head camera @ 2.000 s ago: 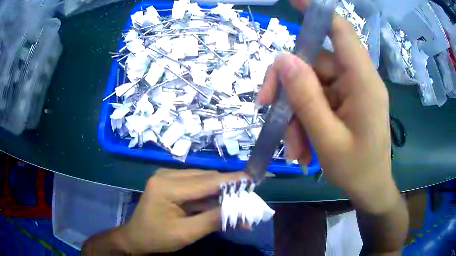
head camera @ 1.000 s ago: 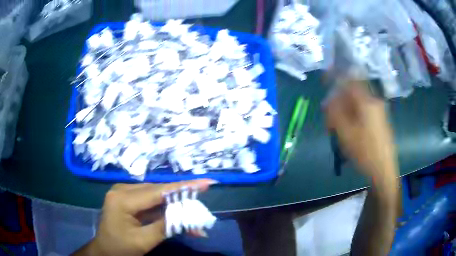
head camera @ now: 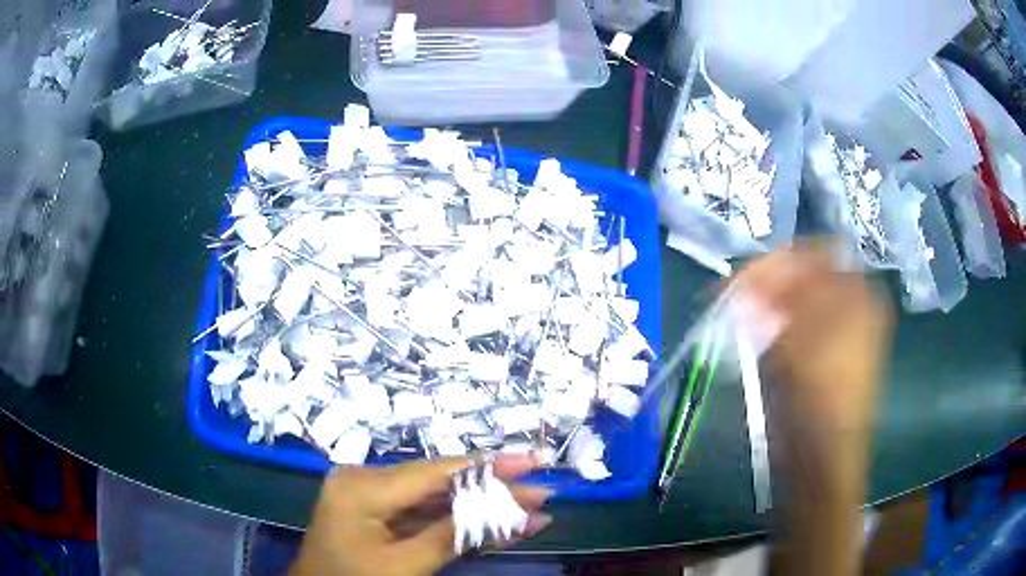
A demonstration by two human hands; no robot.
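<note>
My left hand [head camera: 394, 518] is at the near table edge, gripping a small bunch of tagged metal pins [head camera: 486, 512], stem ends up and white tags hanging down. My right hand [head camera: 821, 326] is blurred, right of the blue tray [head camera: 422, 459]. Its fingers pinch what looks like a tagged pin [head camera: 700, 338], a thin pale streak slanting down-left with a whitish tag by the fingertips. The blue tray is heaped with tagged pins [head camera: 405, 293]. The steel ruler [head camera: 755, 433] lies on the table, its upper end hidden by my right hand.
A green stick [head camera: 689, 416] with a dark part lies between tray and ruler. Clear boxes with tagged pins stand at right [head camera: 782, 214] and upper left [head camera: 180, 104]. Behind the tray is a clear box [head camera: 484, 99] with several pins, beside a dark red stick [head camera: 638, 118]. Cloudy cases [head camera: 51, 259] are at left.
The ruler has left my right hand and lies on the table. My right hand now pinches a thin tagged item. The bunch in my left hand looks smaller. The camera view has shifted.
</note>
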